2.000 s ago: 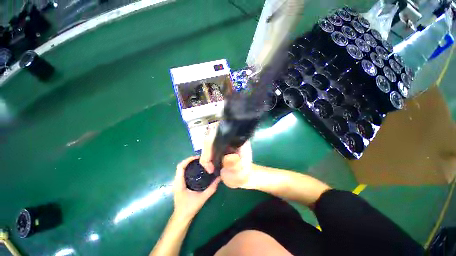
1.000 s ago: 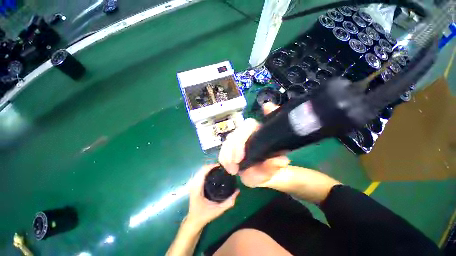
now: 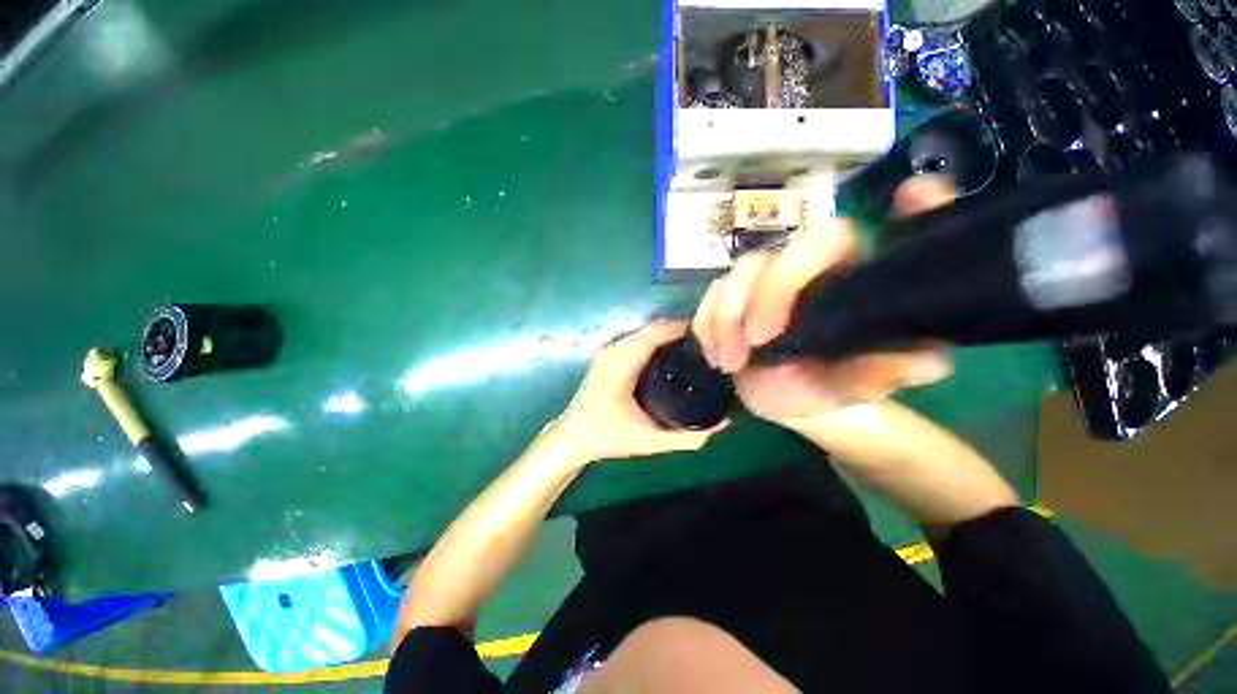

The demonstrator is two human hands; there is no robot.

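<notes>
My left hand is closed around a black cylindrical housing, its round end facing up, over the bench near its front edge. My right hand grips a long black electric screwdriver, which points back to the upper right. The hand hides its tip, so I cannot tell whether the bit touches the housing. The white screw feeder with blue sides stands just beyond my hands, its bin of screws open and a brass-coloured pickup area in front.
Another black housing lies on its side on the green bench. A hammer with yellow head lies nearby. The black blister tray is at right, partly behind the screwdriver. Blue-and-silver parts lie beside the feeder. A blue stool stands below left.
The view has shifted left and closer to the bench front, bringing the whole hammer and the stool into view. The screwdriver has swung from upright towards the right. Both hands keep their holds.
</notes>
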